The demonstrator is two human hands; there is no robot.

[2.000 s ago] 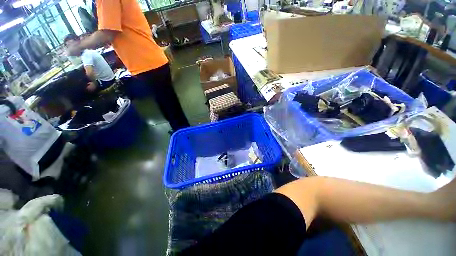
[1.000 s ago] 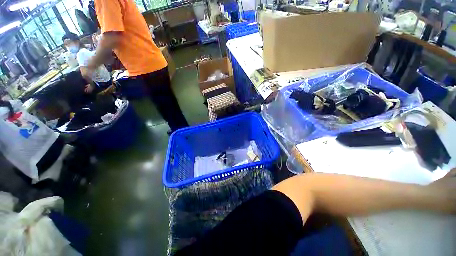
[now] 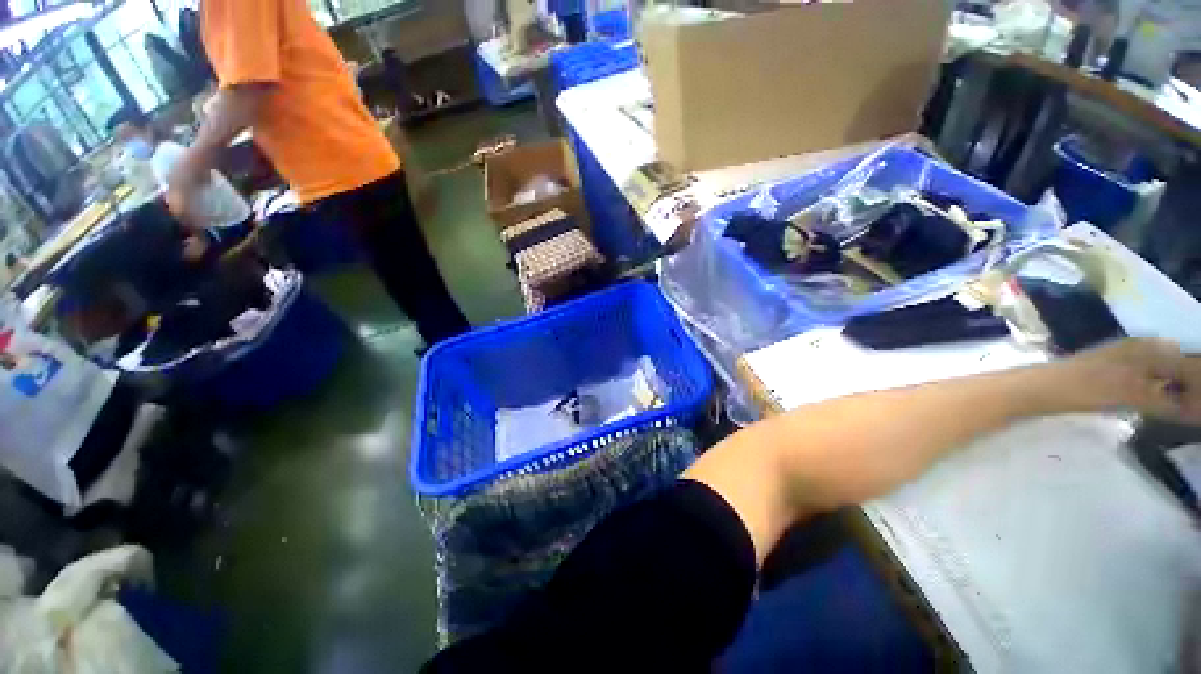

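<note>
My left hand (image 3: pixel 1143 377) is at the right edge, blurred, over the white table (image 3: pixel 1014 527); its fingers do not show clearly, so I cannot tell if it holds anything. A dark piece lies just below it at the edge (image 3: pixel 1170 458), partly cut off. A flat stack of dark strips (image 3: pixel 922 324) lies beyond my forearm. Right of it is another dark bundle (image 3: pixel 1073 316) with a cream tie, partly hidden by my hand. My right hand is out of the picture.
A blue bin (image 3: pixel 803 306) lined with clear plastic holds dark bundles at the table's left. A blue basket (image 3: pixel 441 454) stands lower beside me with white paper inside. A cardboard sheet (image 3: pixel 790 92) stands behind. A person in an orange shirt (image 3: pixel 310 119) stands left; another sits beyond.
The view has shifted, so the basket, bin and table sit further left and higher. My left hand now shows inside the right edge, and the dark piece below it has come into view.
</note>
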